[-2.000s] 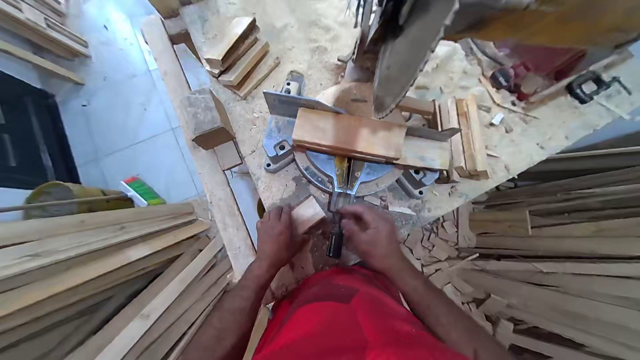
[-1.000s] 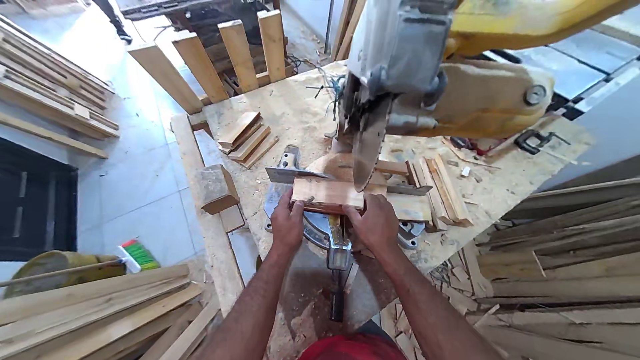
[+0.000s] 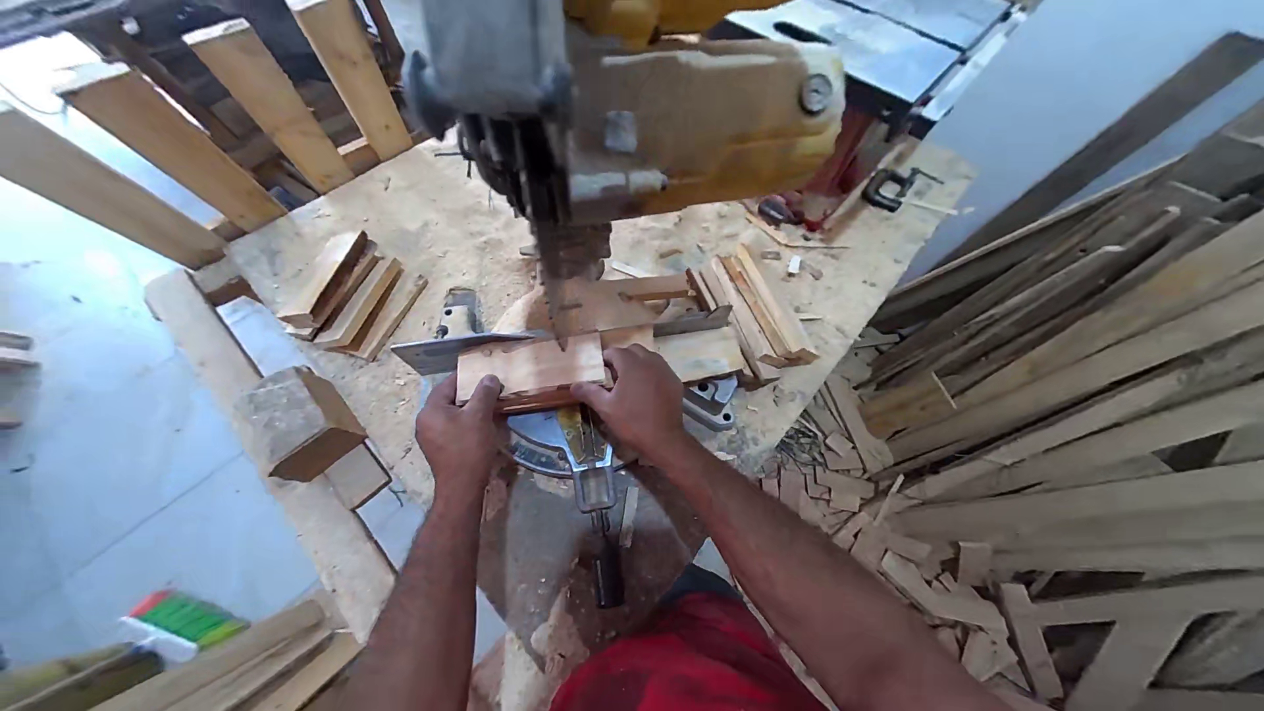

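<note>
A short stack of wooden boards [image 3: 533, 365] lies on the bed of a miter saw, near its metal fence [image 3: 459, 346]. My left hand [image 3: 459, 425] grips the stack's left end, thumb on the near edge. At its right end my right hand [image 3: 637, 400] is closed around the edge and corner. Raised above the boards is the saw head, with its blade [image 3: 553, 257] pointing down and its yellow motor housing [image 3: 711, 118] to the right. The saw's black-handled table lever [image 3: 608, 578] sticks out toward me, between my forearms.
Cut wooden blocks [image 3: 346, 291] stand left of the saw, more strips [image 3: 760, 306] right of it. A C-clamp [image 3: 894, 188] is at the bench's right edge. Long planks [image 3: 1086, 365] and offcuts [image 3: 948, 592] fill the right side. A loose timber block [image 3: 301, 425] rests on the left rail.
Two seconds ago my left hand was beside a small wood piece and my right by the lever; both moved up to the boards on the saw. The view has shifted considerably.
</note>
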